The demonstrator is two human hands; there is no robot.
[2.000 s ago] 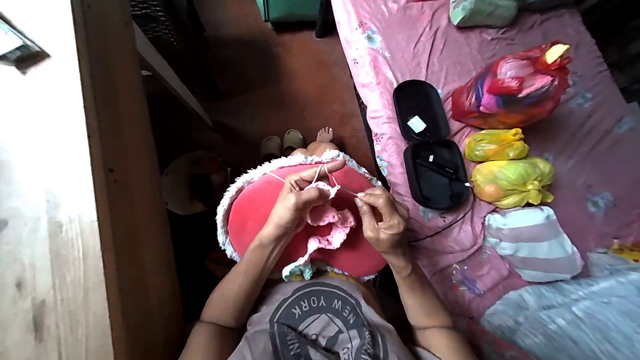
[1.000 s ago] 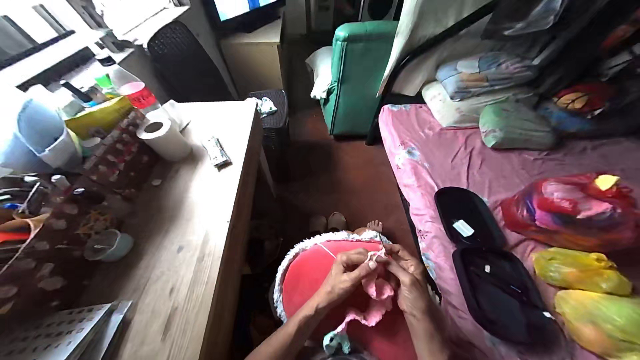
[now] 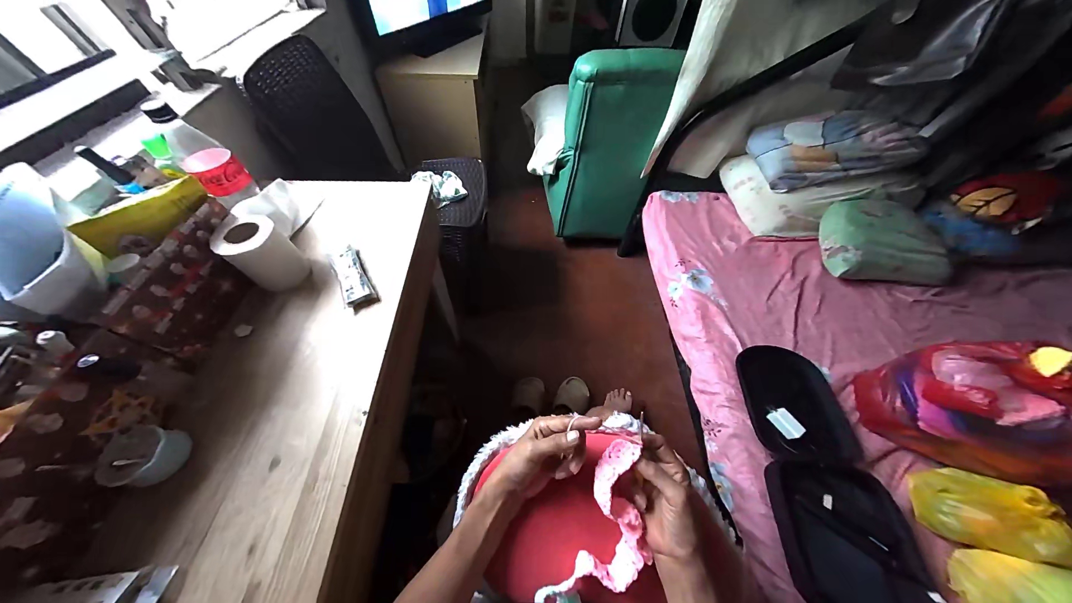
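A ruffled strip of pink crochet work (image 3: 618, 502), with a pale green-white end, hangs from my right hand over a red cushion (image 3: 536, 536) with white fluffy trim on my lap. My right hand (image 3: 670, 502) grips the top of the strip and a thin upright tool, likely a crochet hook (image 3: 641, 425). To its left, my left hand (image 3: 540, 456) has white yarn looped at its raised index finger, with the other fingers curled. Its fingertips are apart from the strip. Whether the left fingers pinch the yarn is hard to see.
At the left stands a wooden table (image 3: 293, 435) with a paper roll (image 3: 260, 251) and a small cup (image 3: 144, 456). On the pink bed at the right lie an open black case (image 3: 837, 494), a red plastic bag (image 3: 963, 410) and yellow bags (image 3: 988, 511). A green armchair (image 3: 615, 142) stands ahead.
The view has swung up and left since the first frame. My hands, close together one second ago, are now farther apart, and the pink strip hangs at my right hand.
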